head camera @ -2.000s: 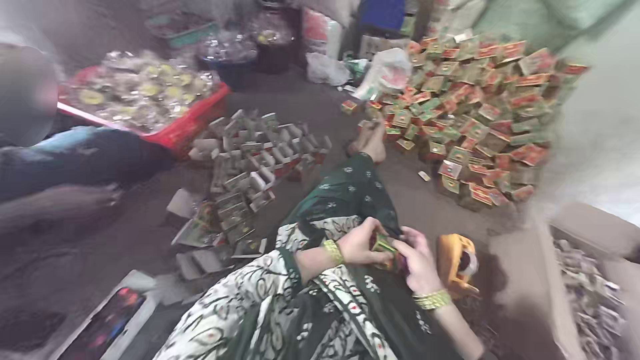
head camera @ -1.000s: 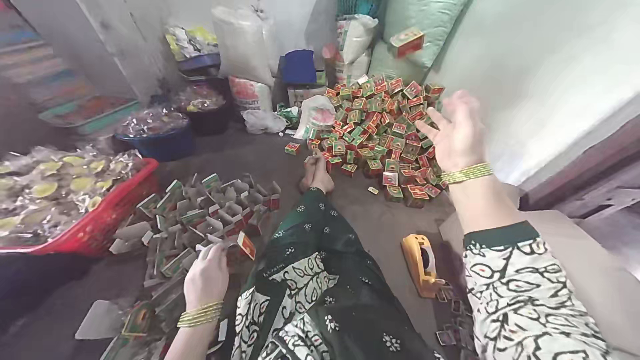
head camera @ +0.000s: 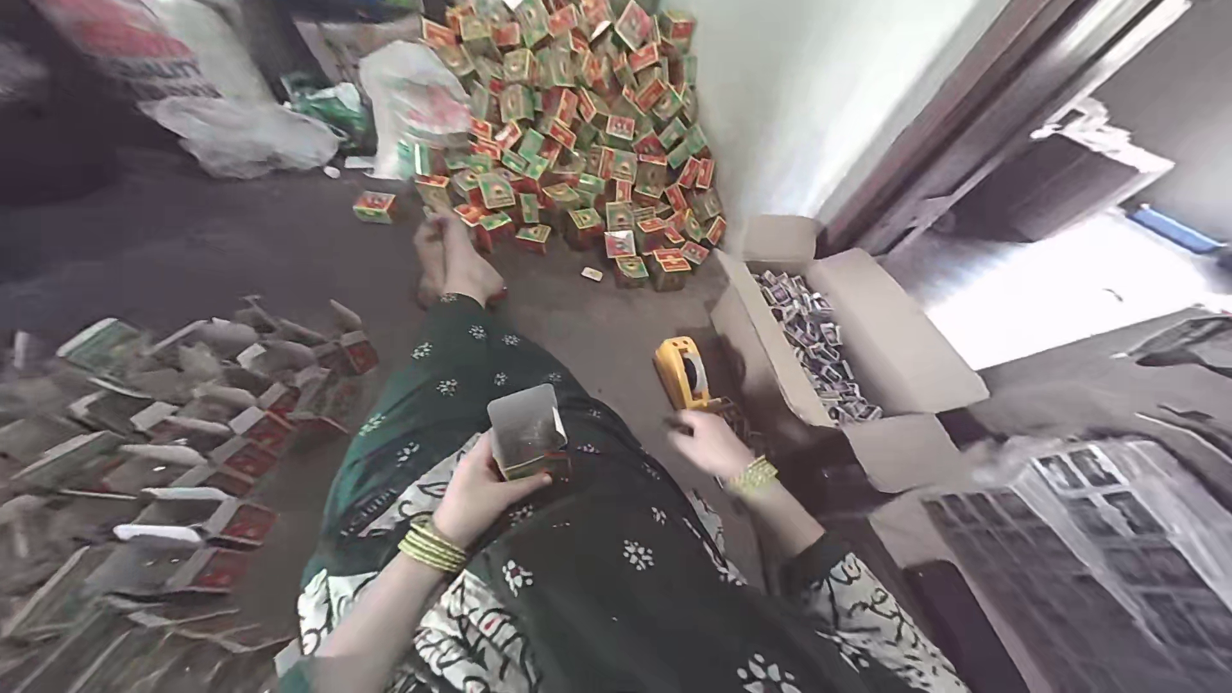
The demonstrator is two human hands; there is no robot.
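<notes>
My left hand (head camera: 486, 491) grips a small printed carton (head camera: 529, 433) above my lap, its pale flap raised and its top uncovered. Over to the right, my right hand (head camera: 710, 443) is lowered beside a yellow tape dispenser (head camera: 683, 375) on the floor; its fingers are partly curled, and whether they hold anything is unclear. Many uncapped cartons (head camera: 221, 433) with raised flaps lie on the floor at the left. Beyond my feet, closed red and green cartons (head camera: 597, 144) form a large heap against the wall.
A cardboard box (head camera: 780, 356) full of small wrapped pieces stands right of the dispenser. Plastic-covered packs (head camera: 1068, 539) sit at the lower right. White plastic bags (head camera: 414, 106) and a sack (head camera: 144, 48) are at the upper left. One carton (head camera: 373, 206) lies apart near my feet.
My right hand has come down from its raised position near the heap to beside the tape dispenser. My left hand has moved from the left-hand cartons to above my lap. The view has turned right.
</notes>
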